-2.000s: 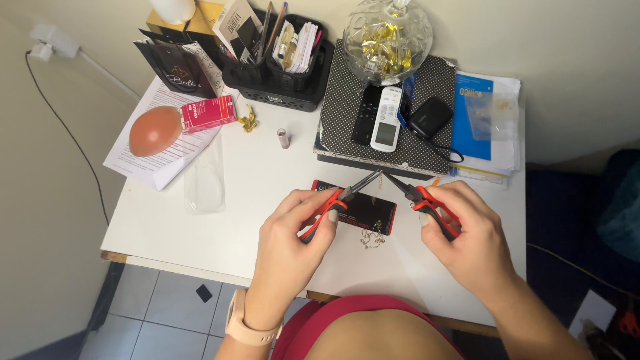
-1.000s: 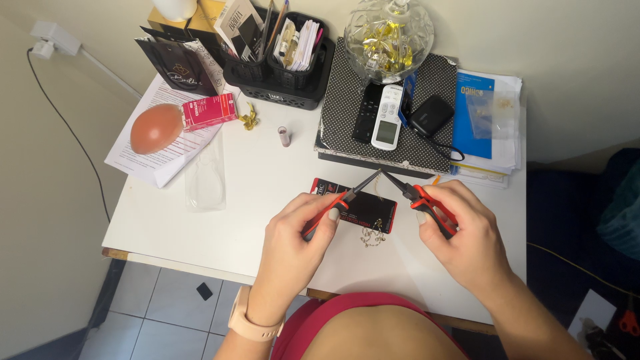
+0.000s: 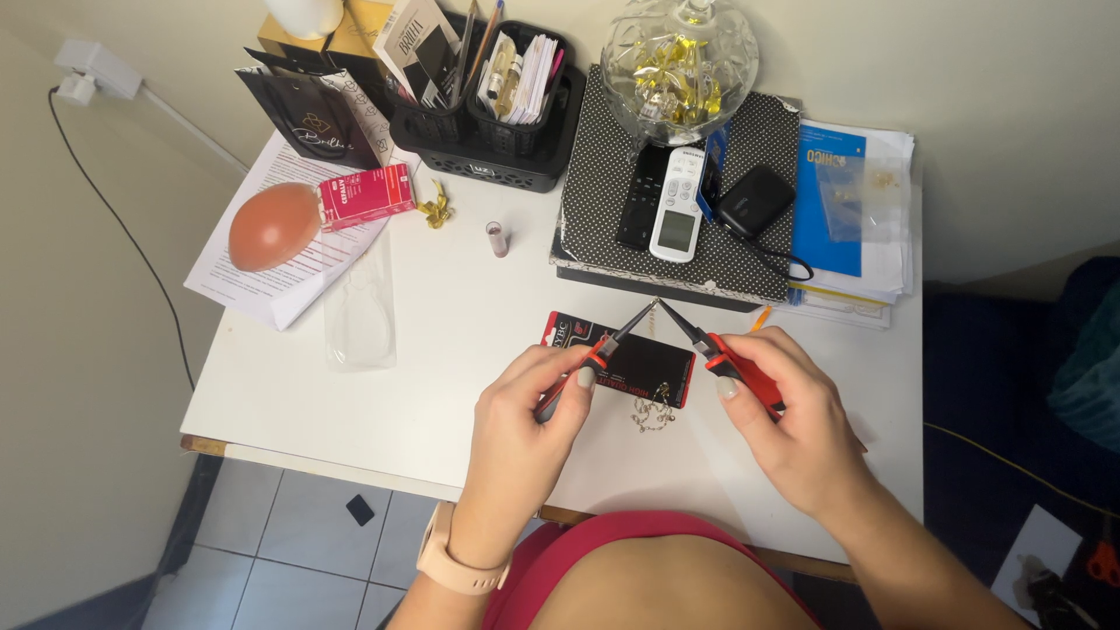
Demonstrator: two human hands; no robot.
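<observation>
My left hand (image 3: 534,420) grips red-and-black jewelry pliers (image 3: 600,353) whose long jaws point up and right. In my right hand (image 3: 792,416) is a second pair of red-and-black pliers (image 3: 715,347), pointing up and left. The two tips meet, or nearly meet, above the table. A thin chain hangs from near the tips, and a small heap of chain (image 3: 654,413) lies on the white table by a black-and-red packaging card (image 3: 639,360). Whether the heap and the hanging chain are one piece cannot be told.
A patterned box (image 3: 588,219) behind the pliers bears a white remote control (image 3: 678,206), a black case (image 3: 757,199) and a glass bowl (image 3: 681,79). Papers (image 3: 888,219) lie at right. Further left are a small tube (image 3: 497,239), a plastic sleeve (image 3: 360,306) and a black organizer (image 3: 490,162).
</observation>
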